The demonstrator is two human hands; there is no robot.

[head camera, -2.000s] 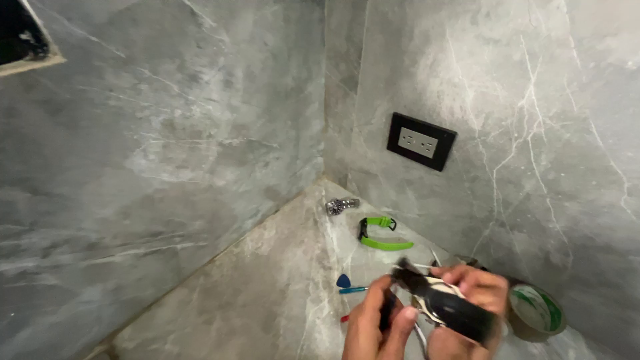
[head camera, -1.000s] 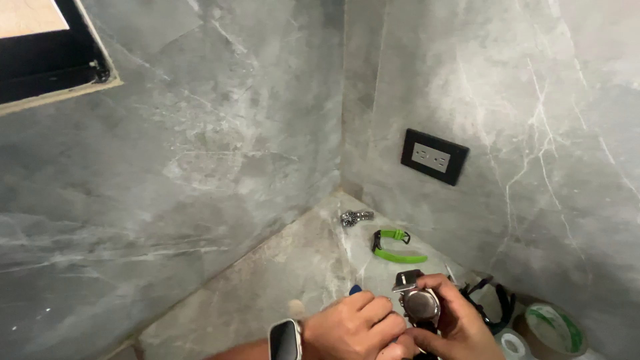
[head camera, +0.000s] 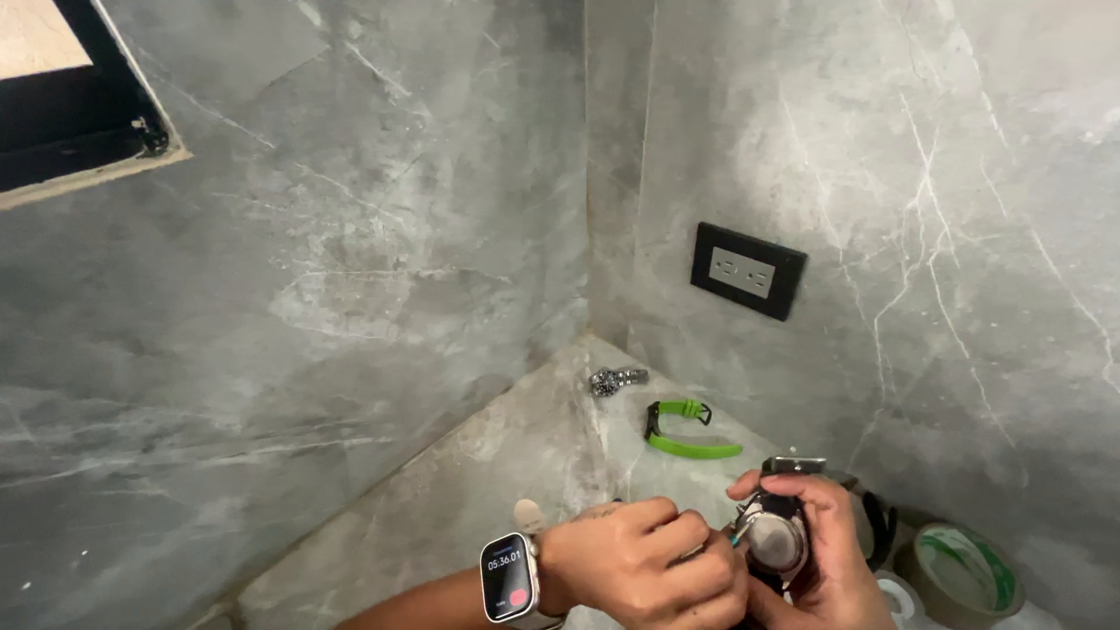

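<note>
My right hand point(head camera: 827, 556) holds a wristwatch point(head camera: 773, 541) with a metal case and a dark strap, its clasp sticking up above the fingers. My left hand point(head camera: 652, 556), wearing a smartwatch point(head camera: 509, 576) on the wrist, is closed on a thin tool point(head camera: 739, 535), of which a teal part and the tip show against the edge of the watch case. Behind the hands lie a watch with a green strap point(head camera: 696, 450) and, nearer the corner, a metal-bracelet watch point(head camera: 617, 381).
A roll of tape point(head camera: 962, 567) stands at the lower right, with a white ring-shaped item point(head camera: 897, 599) and a black strap point(head camera: 878, 529) beside it. Marble-patterned walls meet behind the counter point(head camera: 490, 472); the right one has a power outlet point(head camera: 748, 271).
Since two seconds ago the left forearm with the smartwatch has come into view, and the watch's round metal case now shows. The view has shifted.
</note>
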